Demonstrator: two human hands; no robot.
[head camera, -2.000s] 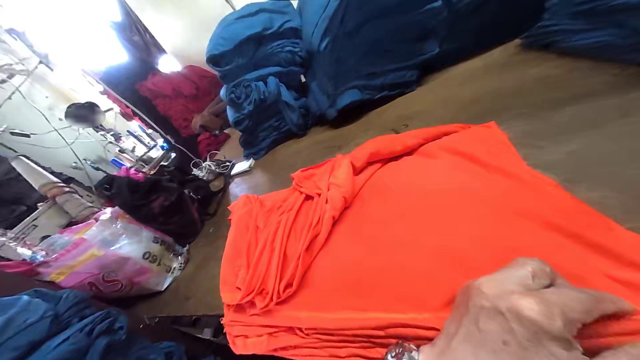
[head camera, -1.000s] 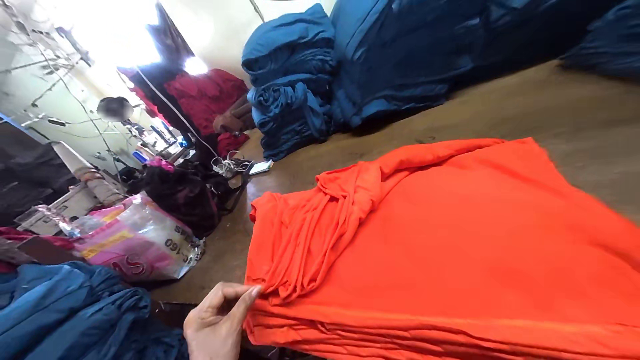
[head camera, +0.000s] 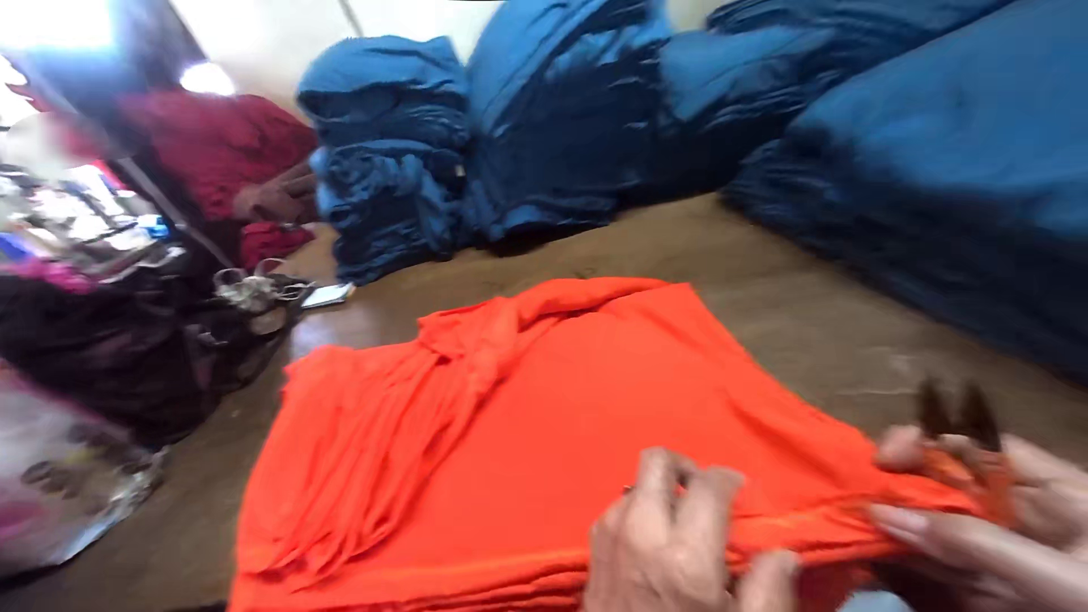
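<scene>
A stack of orange-red fabric (head camera: 578, 425) lies on the brown table, with bunched folds at its left side. My left hand (head camera: 671, 535) rests on the near edge of the fabric, its fingers bent against the cloth. At the lower right, my right hand (head camera: 977, 501) pinches the edge of the fabric between thumb and finger. Small thread snips (head camera: 965, 450) with orange handles are also in my right hand, their dark blades apart and pointing up. The undersides of both hands are hidden.
Piles of dark blue fabric (head camera: 561, 127) line the table's far side, and a large one (head camera: 952, 153) lies at right. Red fabric (head camera: 212, 144), a white cable (head camera: 255, 289), a black bag (head camera: 102, 348) and a printed plastic bag (head camera: 68, 476) are on the left.
My left hand has moved right from the fabric's near left corner. My right hand, out of view one second ago, now shows with the snips. The view has swung right.
</scene>
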